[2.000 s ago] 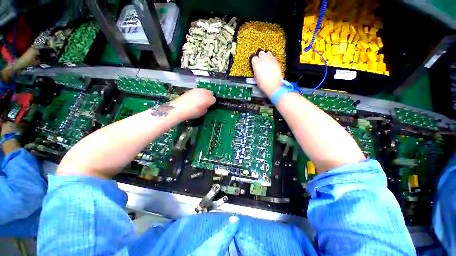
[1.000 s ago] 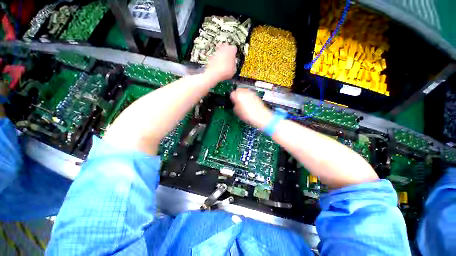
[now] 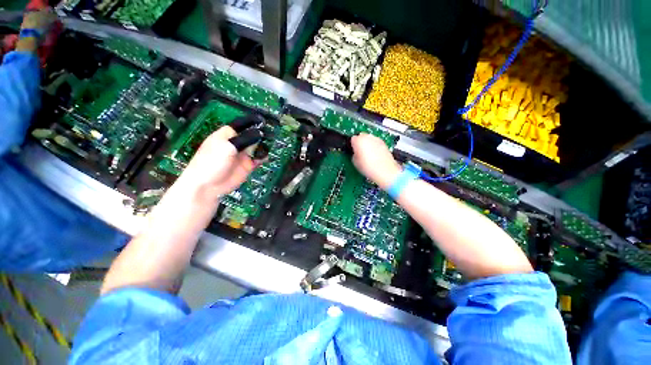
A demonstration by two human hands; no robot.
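My left hand [image 3: 223, 165] grips a black hold-down piece [image 3: 248, 134] above the circuit board [image 3: 203, 132] left of centre. My right hand [image 3: 372, 158] is at the top edge of the middle circuit board [image 3: 342, 199], beside the narrow circuit board strip [image 3: 346, 122]; its fingertips are hidden, so what they hold cannot be told. A light blue wrist strap with coiled cord is on my right wrist. Both boards lie in black pallets.
Bins of pale components [image 3: 342, 58], small yellow components [image 3: 407, 87] and large yellow components [image 3: 520, 96] stand behind the conveyor rail [image 3: 285, 89]. Metal uprights [image 3: 273, 36] rise left of them. Other boards lie at both sides. A neighbour's blue sleeve [image 3: 18, 93] shows far left, another lower right.
My left hand has left the pale components bin and moved down left, now gripping the black piece. My right hand stays near the middle board's top edge. The view has shifted.
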